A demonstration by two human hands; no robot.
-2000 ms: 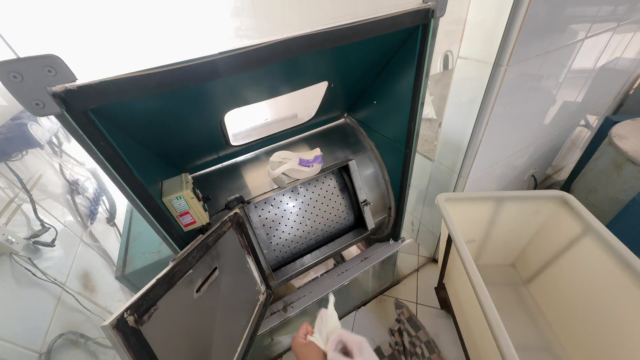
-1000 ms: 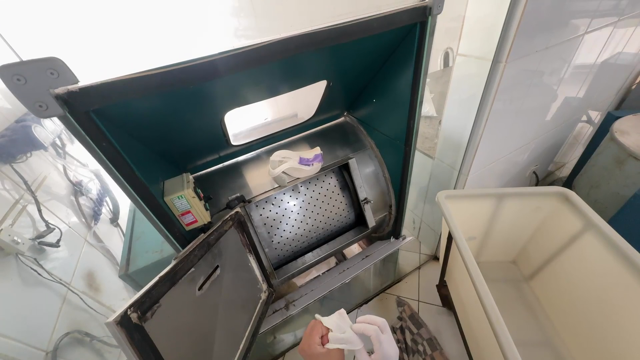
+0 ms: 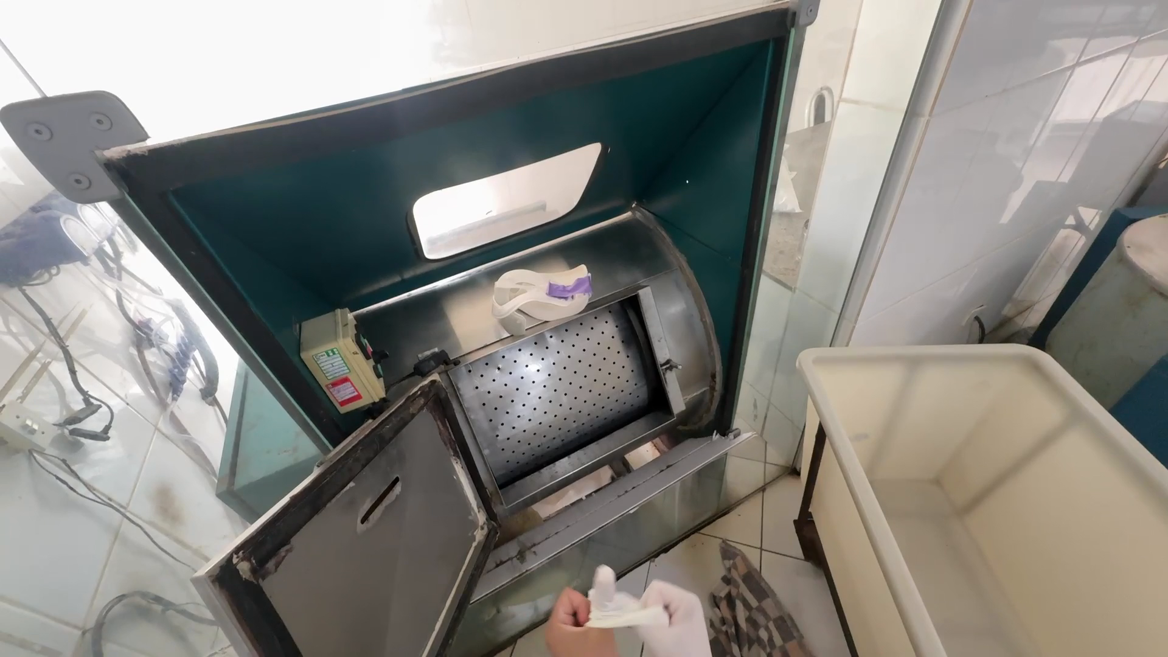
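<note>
At the bottom centre of the head view my left hand [image 3: 577, 628], bare, grips a white glove [image 3: 618, 606]. My right hand [image 3: 677, 619] wears a white glove and holds the other side of that loose glove, close beside the left hand. Beyond both hands stands a green metal machine with a perforated steel drum [image 3: 557, 397]. Its hinged door [image 3: 374, 538] hangs open at the lower left. On top of the drum housing rests a pair of goggles [image 3: 540, 299] with a pale strap and a purple patch.
A large cream plastic bin [image 3: 995, 438] stands to the right. A checked cloth [image 3: 753, 607] lies on the tiled floor between machine and bin. A switch box [image 3: 342, 360] is mounted left of the drum. Cables [image 3: 68, 365] hang along the left wall. A metal ledge [image 3: 611, 511] runs below the drum.
Both hands were lower and closer to the bottom edge two seconds ago. The white material between them has changed shape. The machine, goggles and bin have stayed put.
</note>
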